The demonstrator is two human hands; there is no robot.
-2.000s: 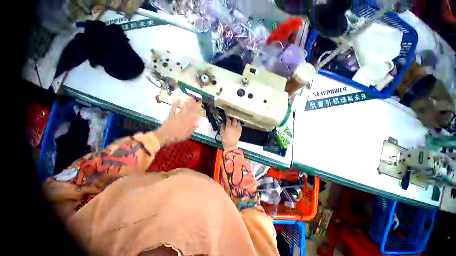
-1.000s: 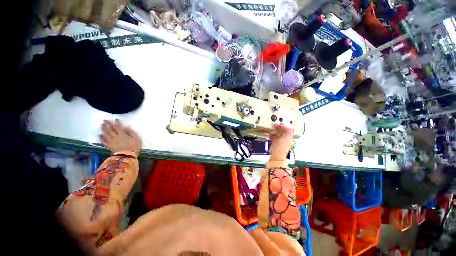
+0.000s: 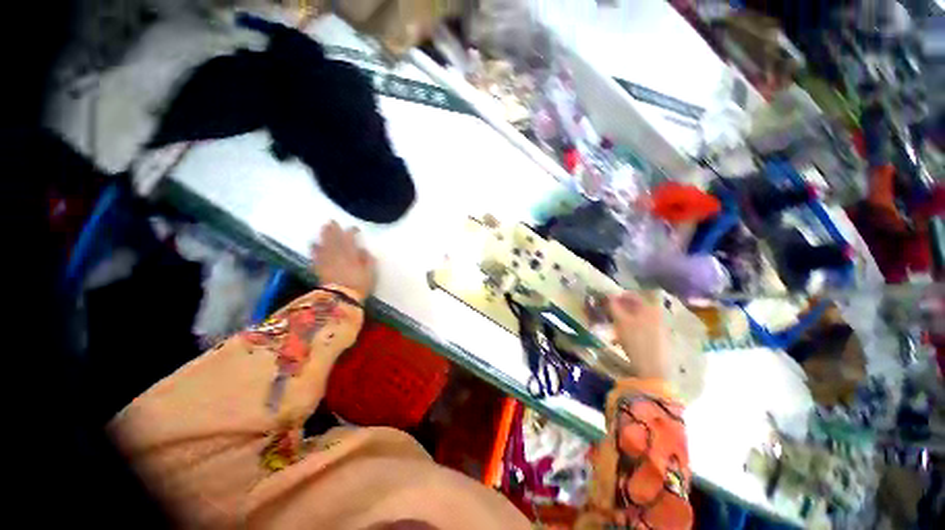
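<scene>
The cream sewing machine (image 3: 549, 274) stands on the white table (image 3: 249, 197), blurred. My right hand (image 3: 640, 329) rests on the right part of its head; I see nothing held in it. My left hand (image 3: 344, 259) lies at the table's front edge, left of the machine, fingers apart and empty. A large black garment bundle (image 3: 332, 124) lies on the table beyond my left hand and touches neither hand. Dark-handled scissors (image 3: 541, 357) lie by the machine's near side, between my hands. A dark flat rectangle (image 3: 586, 387) lies beside them.
A red perforated stool (image 3: 385, 375) is under the table edge. An orange-red basket (image 3: 504, 443) with white and maroon scraps is to its right. Crinkled clear bags, a red item (image 3: 684, 202) and a lilac cone (image 3: 692, 273) are behind the machine.
My left hand has gone from the needle area to the table left of the machine. My right hand has moved right along the head. The scissors show uncovered. The view has turned.
</scene>
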